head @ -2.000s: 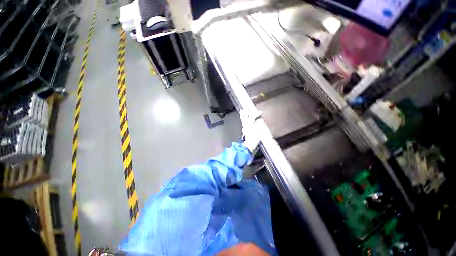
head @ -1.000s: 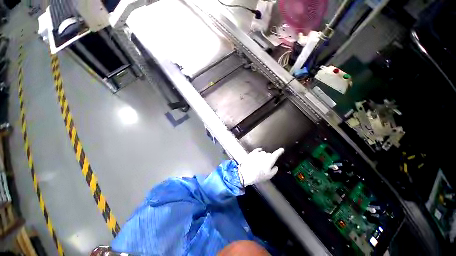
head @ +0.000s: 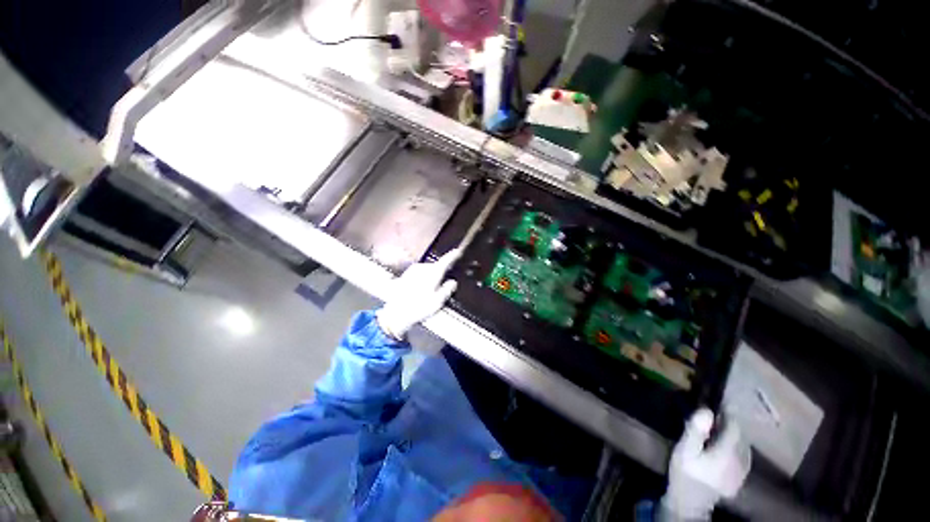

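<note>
A flat black carrier lies across the conveyor rails and holds two green circuit boards side by side, a left board and a right board. A pale strip lies along the lower edge of the right board. My left hand, white-gloved, is at the carrier's left front corner, over the near rail, fingers apart and holding nothing visible. My right hand, white-gloved and slightly blurred, is at the carrier's right front corner. Its fingers are partly curled; whether they grip the carrier cannot be told.
Beyond the far rail are jumbled pale metal pieces, black-and-yellow parts, a control box and a sample board. A white paper sheet lies right of the carrier. The near rail runs in front of me.
The view has swung right along the conveyor. My left hand has moved along the near rail to the carrier's left front corner. My right hand has come into view at the carrier's right.
</note>
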